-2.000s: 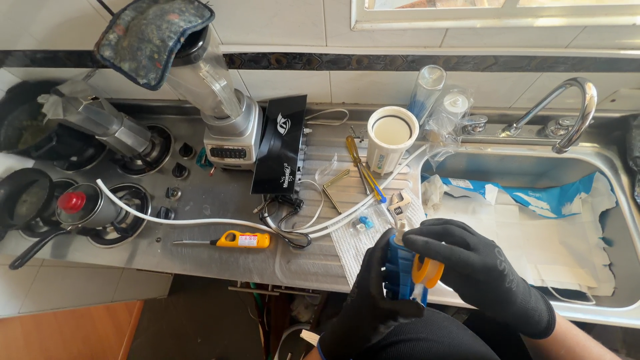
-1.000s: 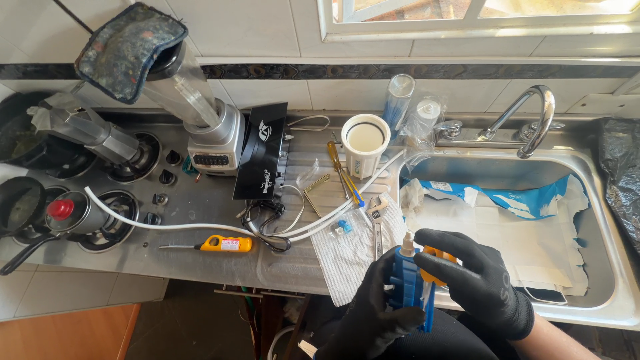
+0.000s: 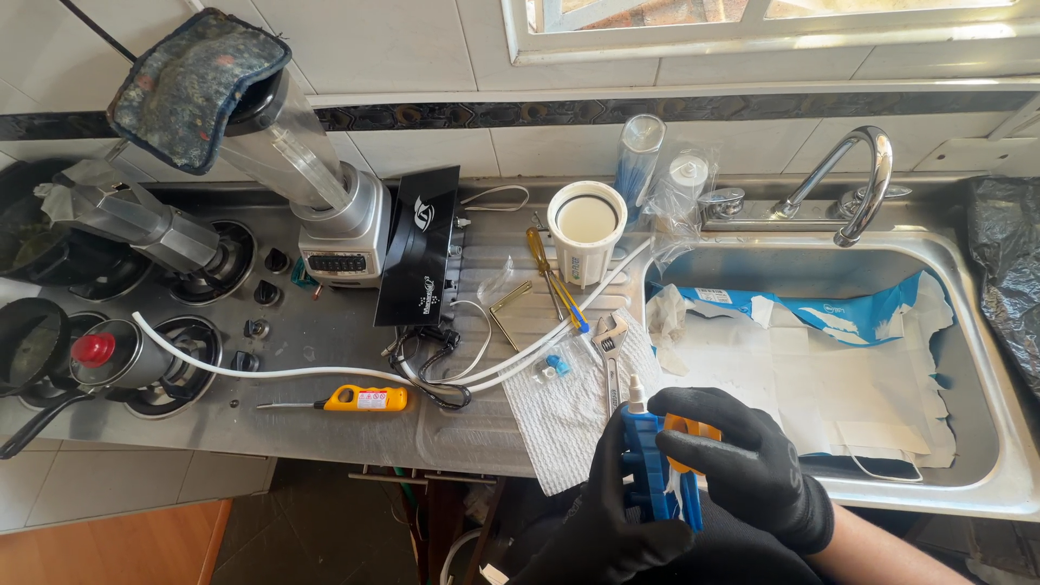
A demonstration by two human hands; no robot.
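Observation:
In a black glove, my left hand (image 3: pixel 605 512) grips a ribbed blue plastic filter cap (image 3: pixel 644 463) with a white fitting (image 3: pixel 638 393) standing up from its end. My right hand (image 3: pixel 743 455), gloved too, holds an orange roll (image 3: pixel 689 439), seemingly thread-seal tape, against the cap's right side; a white strand hangs below it. An adjustable wrench (image 3: pixel 611 357) lies just beyond my hands on a white paper towel (image 3: pixel 548 414), beside a small blue fitting (image 3: pixel 557 365). A white filter housing (image 3: pixel 587 231) stands open-topped behind, with screwdrivers (image 3: pixel 552 280) next to it.
White tubing (image 3: pixel 309 372) crosses the steel counter near a yellow lighter (image 3: pixel 366 398). A black device (image 3: pixel 418 248) and a blender (image 3: pixel 341 236) stand left of centre; the stove holds a moka pot (image 3: pixel 175 231) and pans. Torn packaging (image 3: pixel 812 366) lies in the right-hand sink (image 3: pixel 1003 414).
The orange roll has turned from facing the camera to nearly edge-on beside the blue cap. My right hand's fingers have shifted around it. The view has moved somewhat.

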